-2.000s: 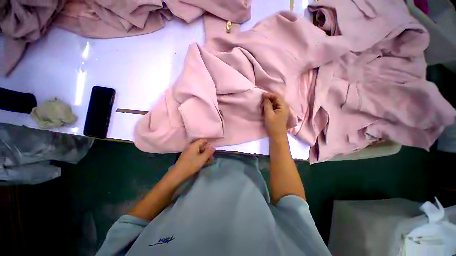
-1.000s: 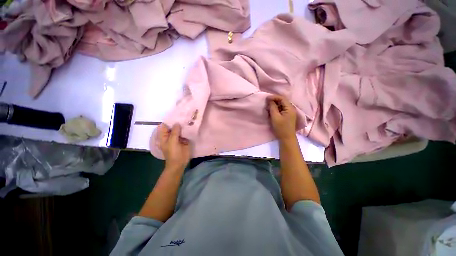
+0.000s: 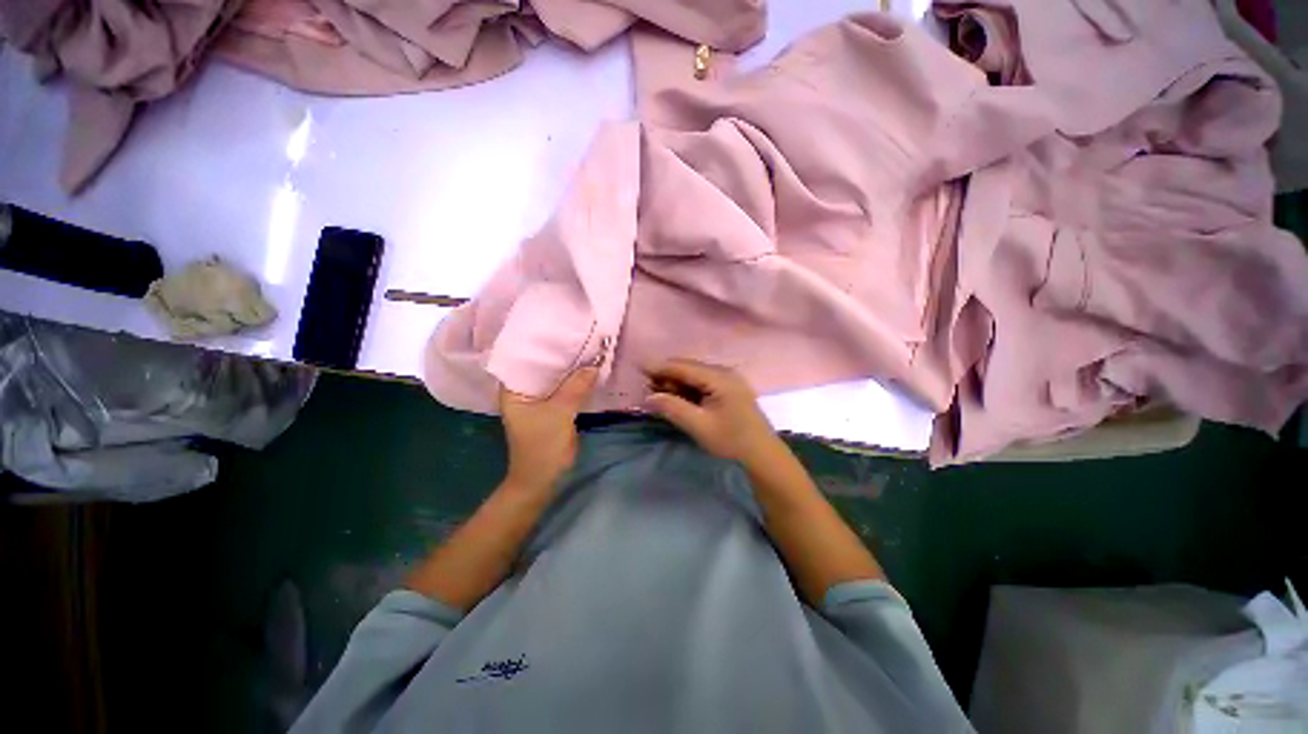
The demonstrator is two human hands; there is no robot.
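A dusty pink jacket [image 3: 775,244] lies rumpled at the front edge of the white table. My left hand [image 3: 545,423] grips a folded part of it near the edge; its fingertips are partly under the cloth. Small gold buttons [image 3: 603,349] show just above that hand. My right hand [image 3: 703,406] is just right of it at the hem, fingers curled. Something small and dark shows at its fingertips, too unclear to name. Another gold button [image 3: 702,60] shows farther back.
A black phone [image 3: 340,298], a crumpled beige lump [image 3: 212,298] and a black cylinder [image 3: 79,254] lie left on the table [image 3: 416,158]. More pink jackets are heaped at the back left [image 3: 387,43] and right [image 3: 1148,244]. Clear plastic [image 3: 115,409] hangs below left; a pale bin [image 3: 1090,660] stands lower right.
My right hand has left the middle of the jacket and moved left and down to the hem, near my left hand. My left hand has moved slightly right, turning the buttoned part over.
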